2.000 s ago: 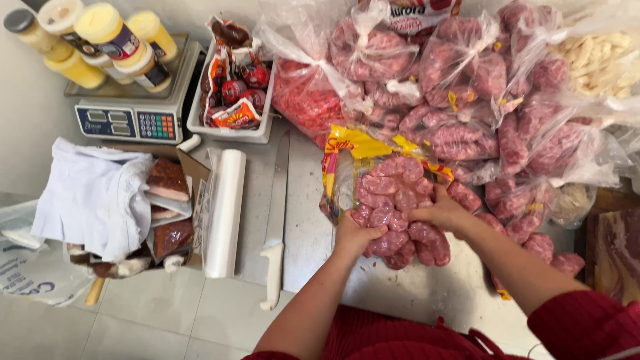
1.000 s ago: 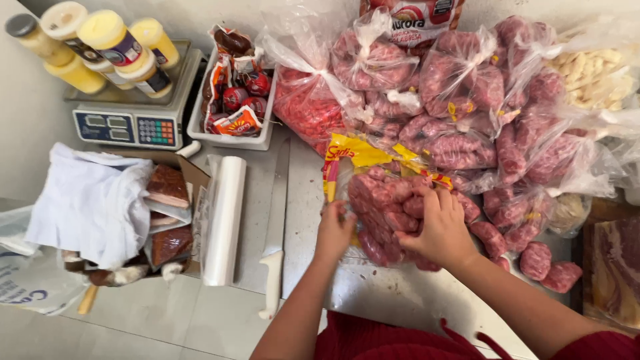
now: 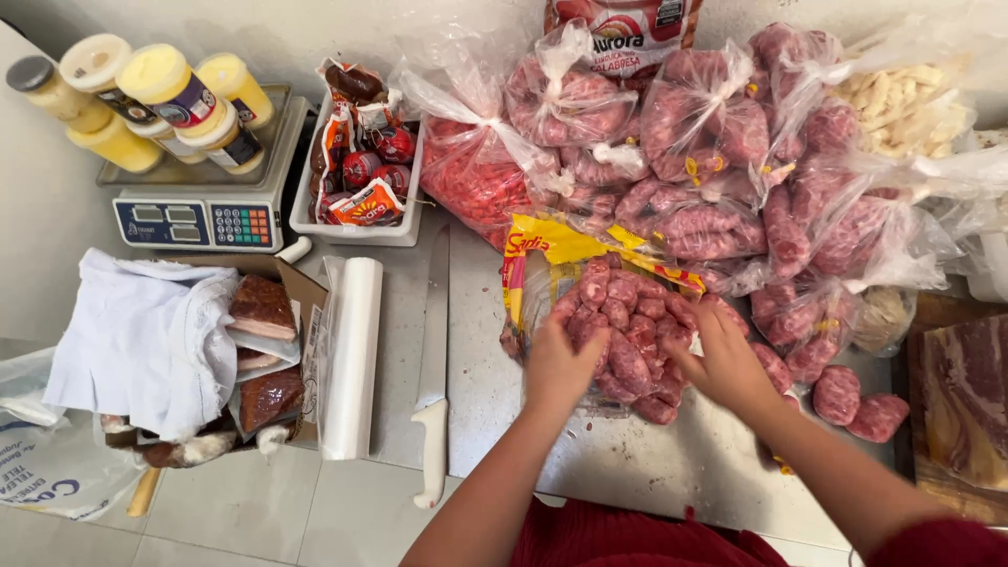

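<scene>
A heap of raw sausages [image 3: 630,331] lies on an opened plastic package [image 3: 551,244] with yellow printed edges, on the metal table. At the heap's left side is my left hand [image 3: 561,362], its thumb and fingers spread against the sausages. My right hand [image 3: 713,354] touches the right side with thumb and fingers apart. The two hands flank the pile, and neither is closed around a single sausage; some fingertips are hidden among the links. Loose sausages [image 3: 836,394] rest right of my right hand, near knotted clear bags of sausages [image 3: 709,118].
A long knife with a white handle [image 3: 433,449] lies left of the package, beside a plastic roll [image 3: 352,358]. Further left are a cardboard box [image 3: 315,295] with a white cloth [image 3: 150,339], a white bin [image 3: 358,235] and a scale [image 3: 201,220] bearing jars. A meat slab [image 3: 972,394] lies right.
My left hand has moved from the package's left edge onto the left side of the heap. My right hand has shifted from the top of the heap to its right side.
</scene>
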